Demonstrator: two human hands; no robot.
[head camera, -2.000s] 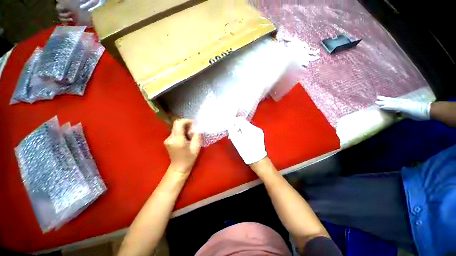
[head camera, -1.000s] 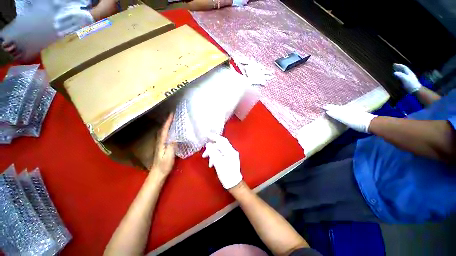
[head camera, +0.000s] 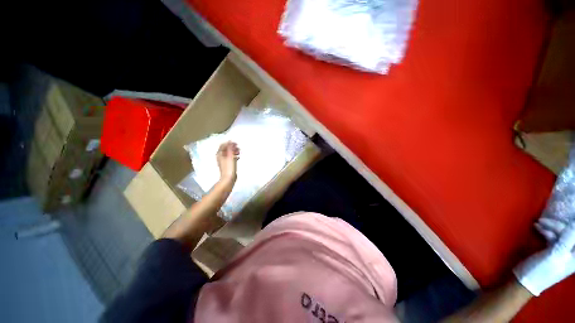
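Observation:
My left hand, bare, is over whitish bubble bags in an open lower carton below the table edge. Its fingers look partly curled; whether they grip a bag is unclear. My right hand, in a white glove, is at the right picture edge, partly cut off. Its fingertips meet bubble film; the grip is unclear. A bagged pile, very bright, lies on the red table at the top.
The red table has a pale edge running diagonally beside the lower carton. Part of a brown carton stands at the right. A red stool and stacked cartons are at the left. My pink apron fills the bottom middle.
The view has swung left and down. My left hand has left the supply carton on the table and is now in the lower carton. My right hand now shows at the right edge.

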